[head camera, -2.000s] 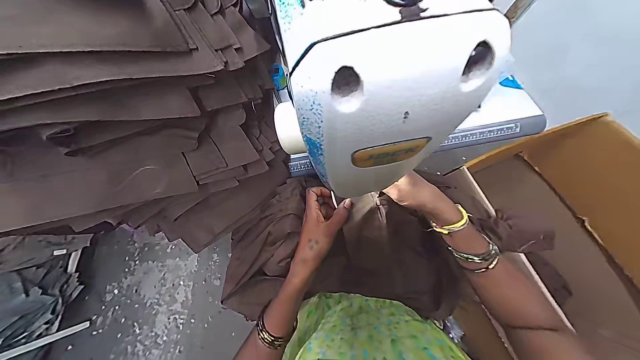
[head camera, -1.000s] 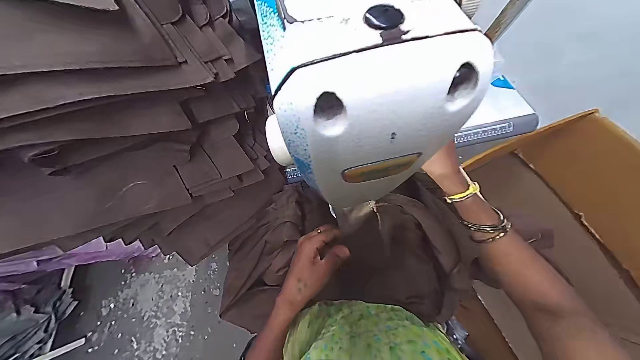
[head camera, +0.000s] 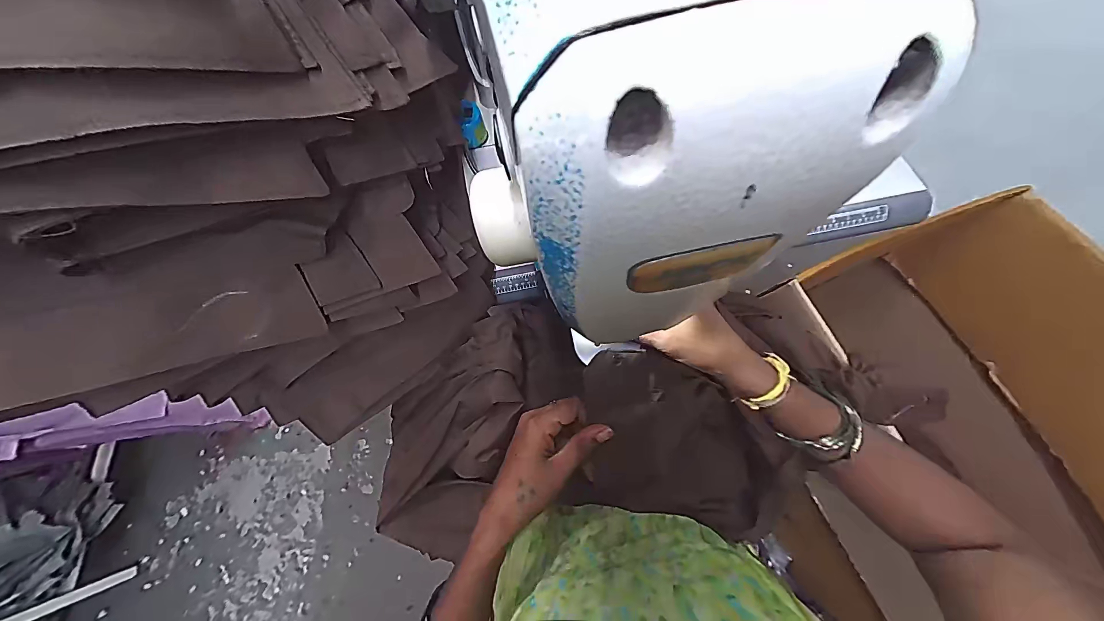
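Dark brown fabric lies bunched below the white head of a sewing machine and hangs toward my lap. My left hand rests on this fabric, thumb and forefinger pinching close together at a fold; how firmly it grips is unclear. Beneath the right side of the machine head is my right hand, at the fabric's far edge, with its fingertips hidden by the head. The needle area is hidden too; a small bright patch of the machine bed shows just under the head.
Stacked dark brown cut fabric pieces fill the left side, above purple fabric. A cardboard box stands open at the right, close to my right forearm. Scraps litter the grey floor at lower left.
My left hand was up near the needle area two seconds ago and is now lower on the fabric, nearer my lap. My right hand stays beside the machine head.
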